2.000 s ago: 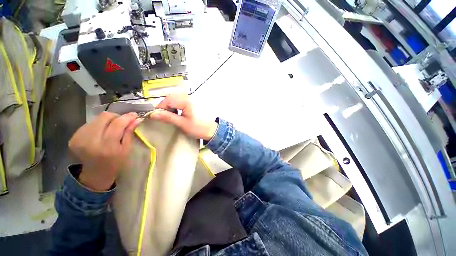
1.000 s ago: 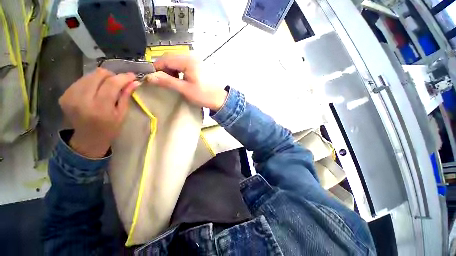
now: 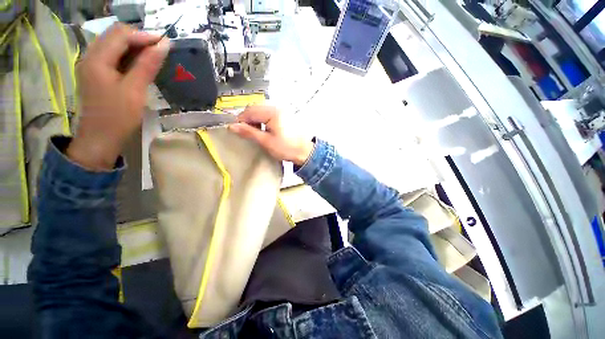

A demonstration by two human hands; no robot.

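Observation:
A beige bag piece (image 3: 192,179) with yellow binding tape (image 3: 224,198) down it hangs from the table edge onto my lap. My right hand (image 3: 270,134) pinches its top edge at the right, beside a grey-brown strip (image 3: 192,120). My left hand (image 3: 118,89) is raised off the piece at the upper left, thumb and fingers pinched on a small dark pointed item (image 3: 174,26); I cannot tell what it is. The pattern sewing machine's dark head (image 3: 191,73) with a red triangle stands just beyond, above a yellow clamp plate (image 3: 240,100).
Beige pieces with yellow edges (image 3: 43,73) lie in a heap at the left. A control tablet (image 3: 361,34) stands on the white table at the right, with a thin cable. More beige pieces (image 3: 441,228) lie past my right sleeve. A metal-and-white rail (image 3: 524,172) curves along the right.
My left hand has let go of the piece's top edge and moved up and left, with a small dark item at its fingertips. My right hand still pinches the edge.

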